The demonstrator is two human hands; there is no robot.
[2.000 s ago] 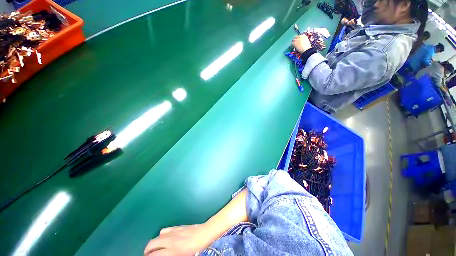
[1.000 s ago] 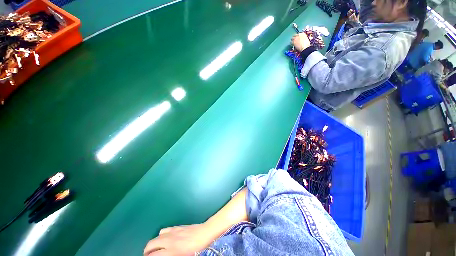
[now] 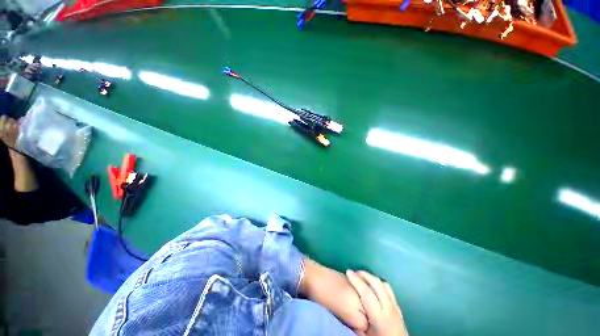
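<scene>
A black cable lead (image 3: 266, 96) lies on the glossy green belt, blue plug at its upper left end. Its other end has two black pieces (image 3: 309, 123) with copper-coloured tips. My left forearm (image 3: 332, 293), in a rolled denim sleeve, rests on the ledge near the bottom. Fingers, apparently of my right hand (image 3: 380, 302), lie over its wrist end, cut off by the bottom edge. No held object shows. My left hand cannot be made out clearly.
A red forked clamp (image 3: 122, 176) and black clamp (image 3: 137, 193) lie on the ledge (image 3: 217, 177) at left. A plastic bag (image 3: 52, 136) and another person's arm (image 3: 23, 172) are beyond. A blue tote (image 3: 108, 259) stands lower left; an orange tray (image 3: 460, 31) of leads is at top right.
The view has swung left, bringing the clamps and bag into sight. The orange tray now appears at the upper right. The denim-jacketed neighbour and large tote are out of view.
</scene>
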